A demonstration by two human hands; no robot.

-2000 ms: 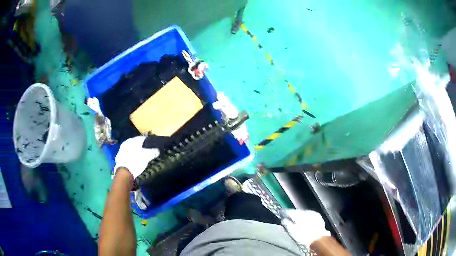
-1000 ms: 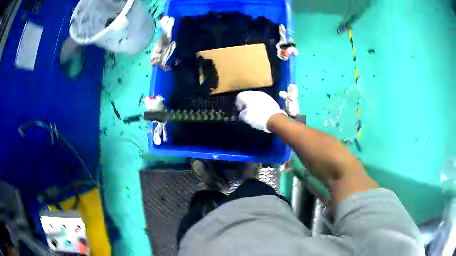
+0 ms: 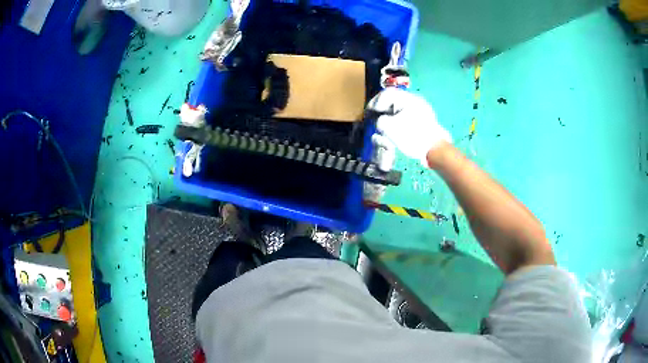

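The mould core bar [image 3: 284,150], long and dark olive with comb-like pins, lies across the blue crate [image 3: 266,205], its ends on the left and right rims. Black rubber parts [image 3: 320,28] fill the crate behind it. A tan cardboard pad [image 3: 323,88] lies on the rubber, with a black piece on its left end. My right hand [image 3: 408,126], in a white glove, is over the crate's right rim, above the bar's right part. Its fingers are bent; whether they pinch something is unclear. My left hand is out of the picture.
Rags [image 3: 224,42] are tied on the crate's rims. A white bucket [image 3: 167,14] is cut off at the top left. A tread-plate platform [image 3: 177,283] and a button panel [image 3: 44,283] are at the lower left. Black scraps litter the green floor.
My right hand has moved from over the bar's middle-right to the crate's right rim. The view has turned, so crate and bar look tilted. My left hand, seen two seconds ago, is gone from view.
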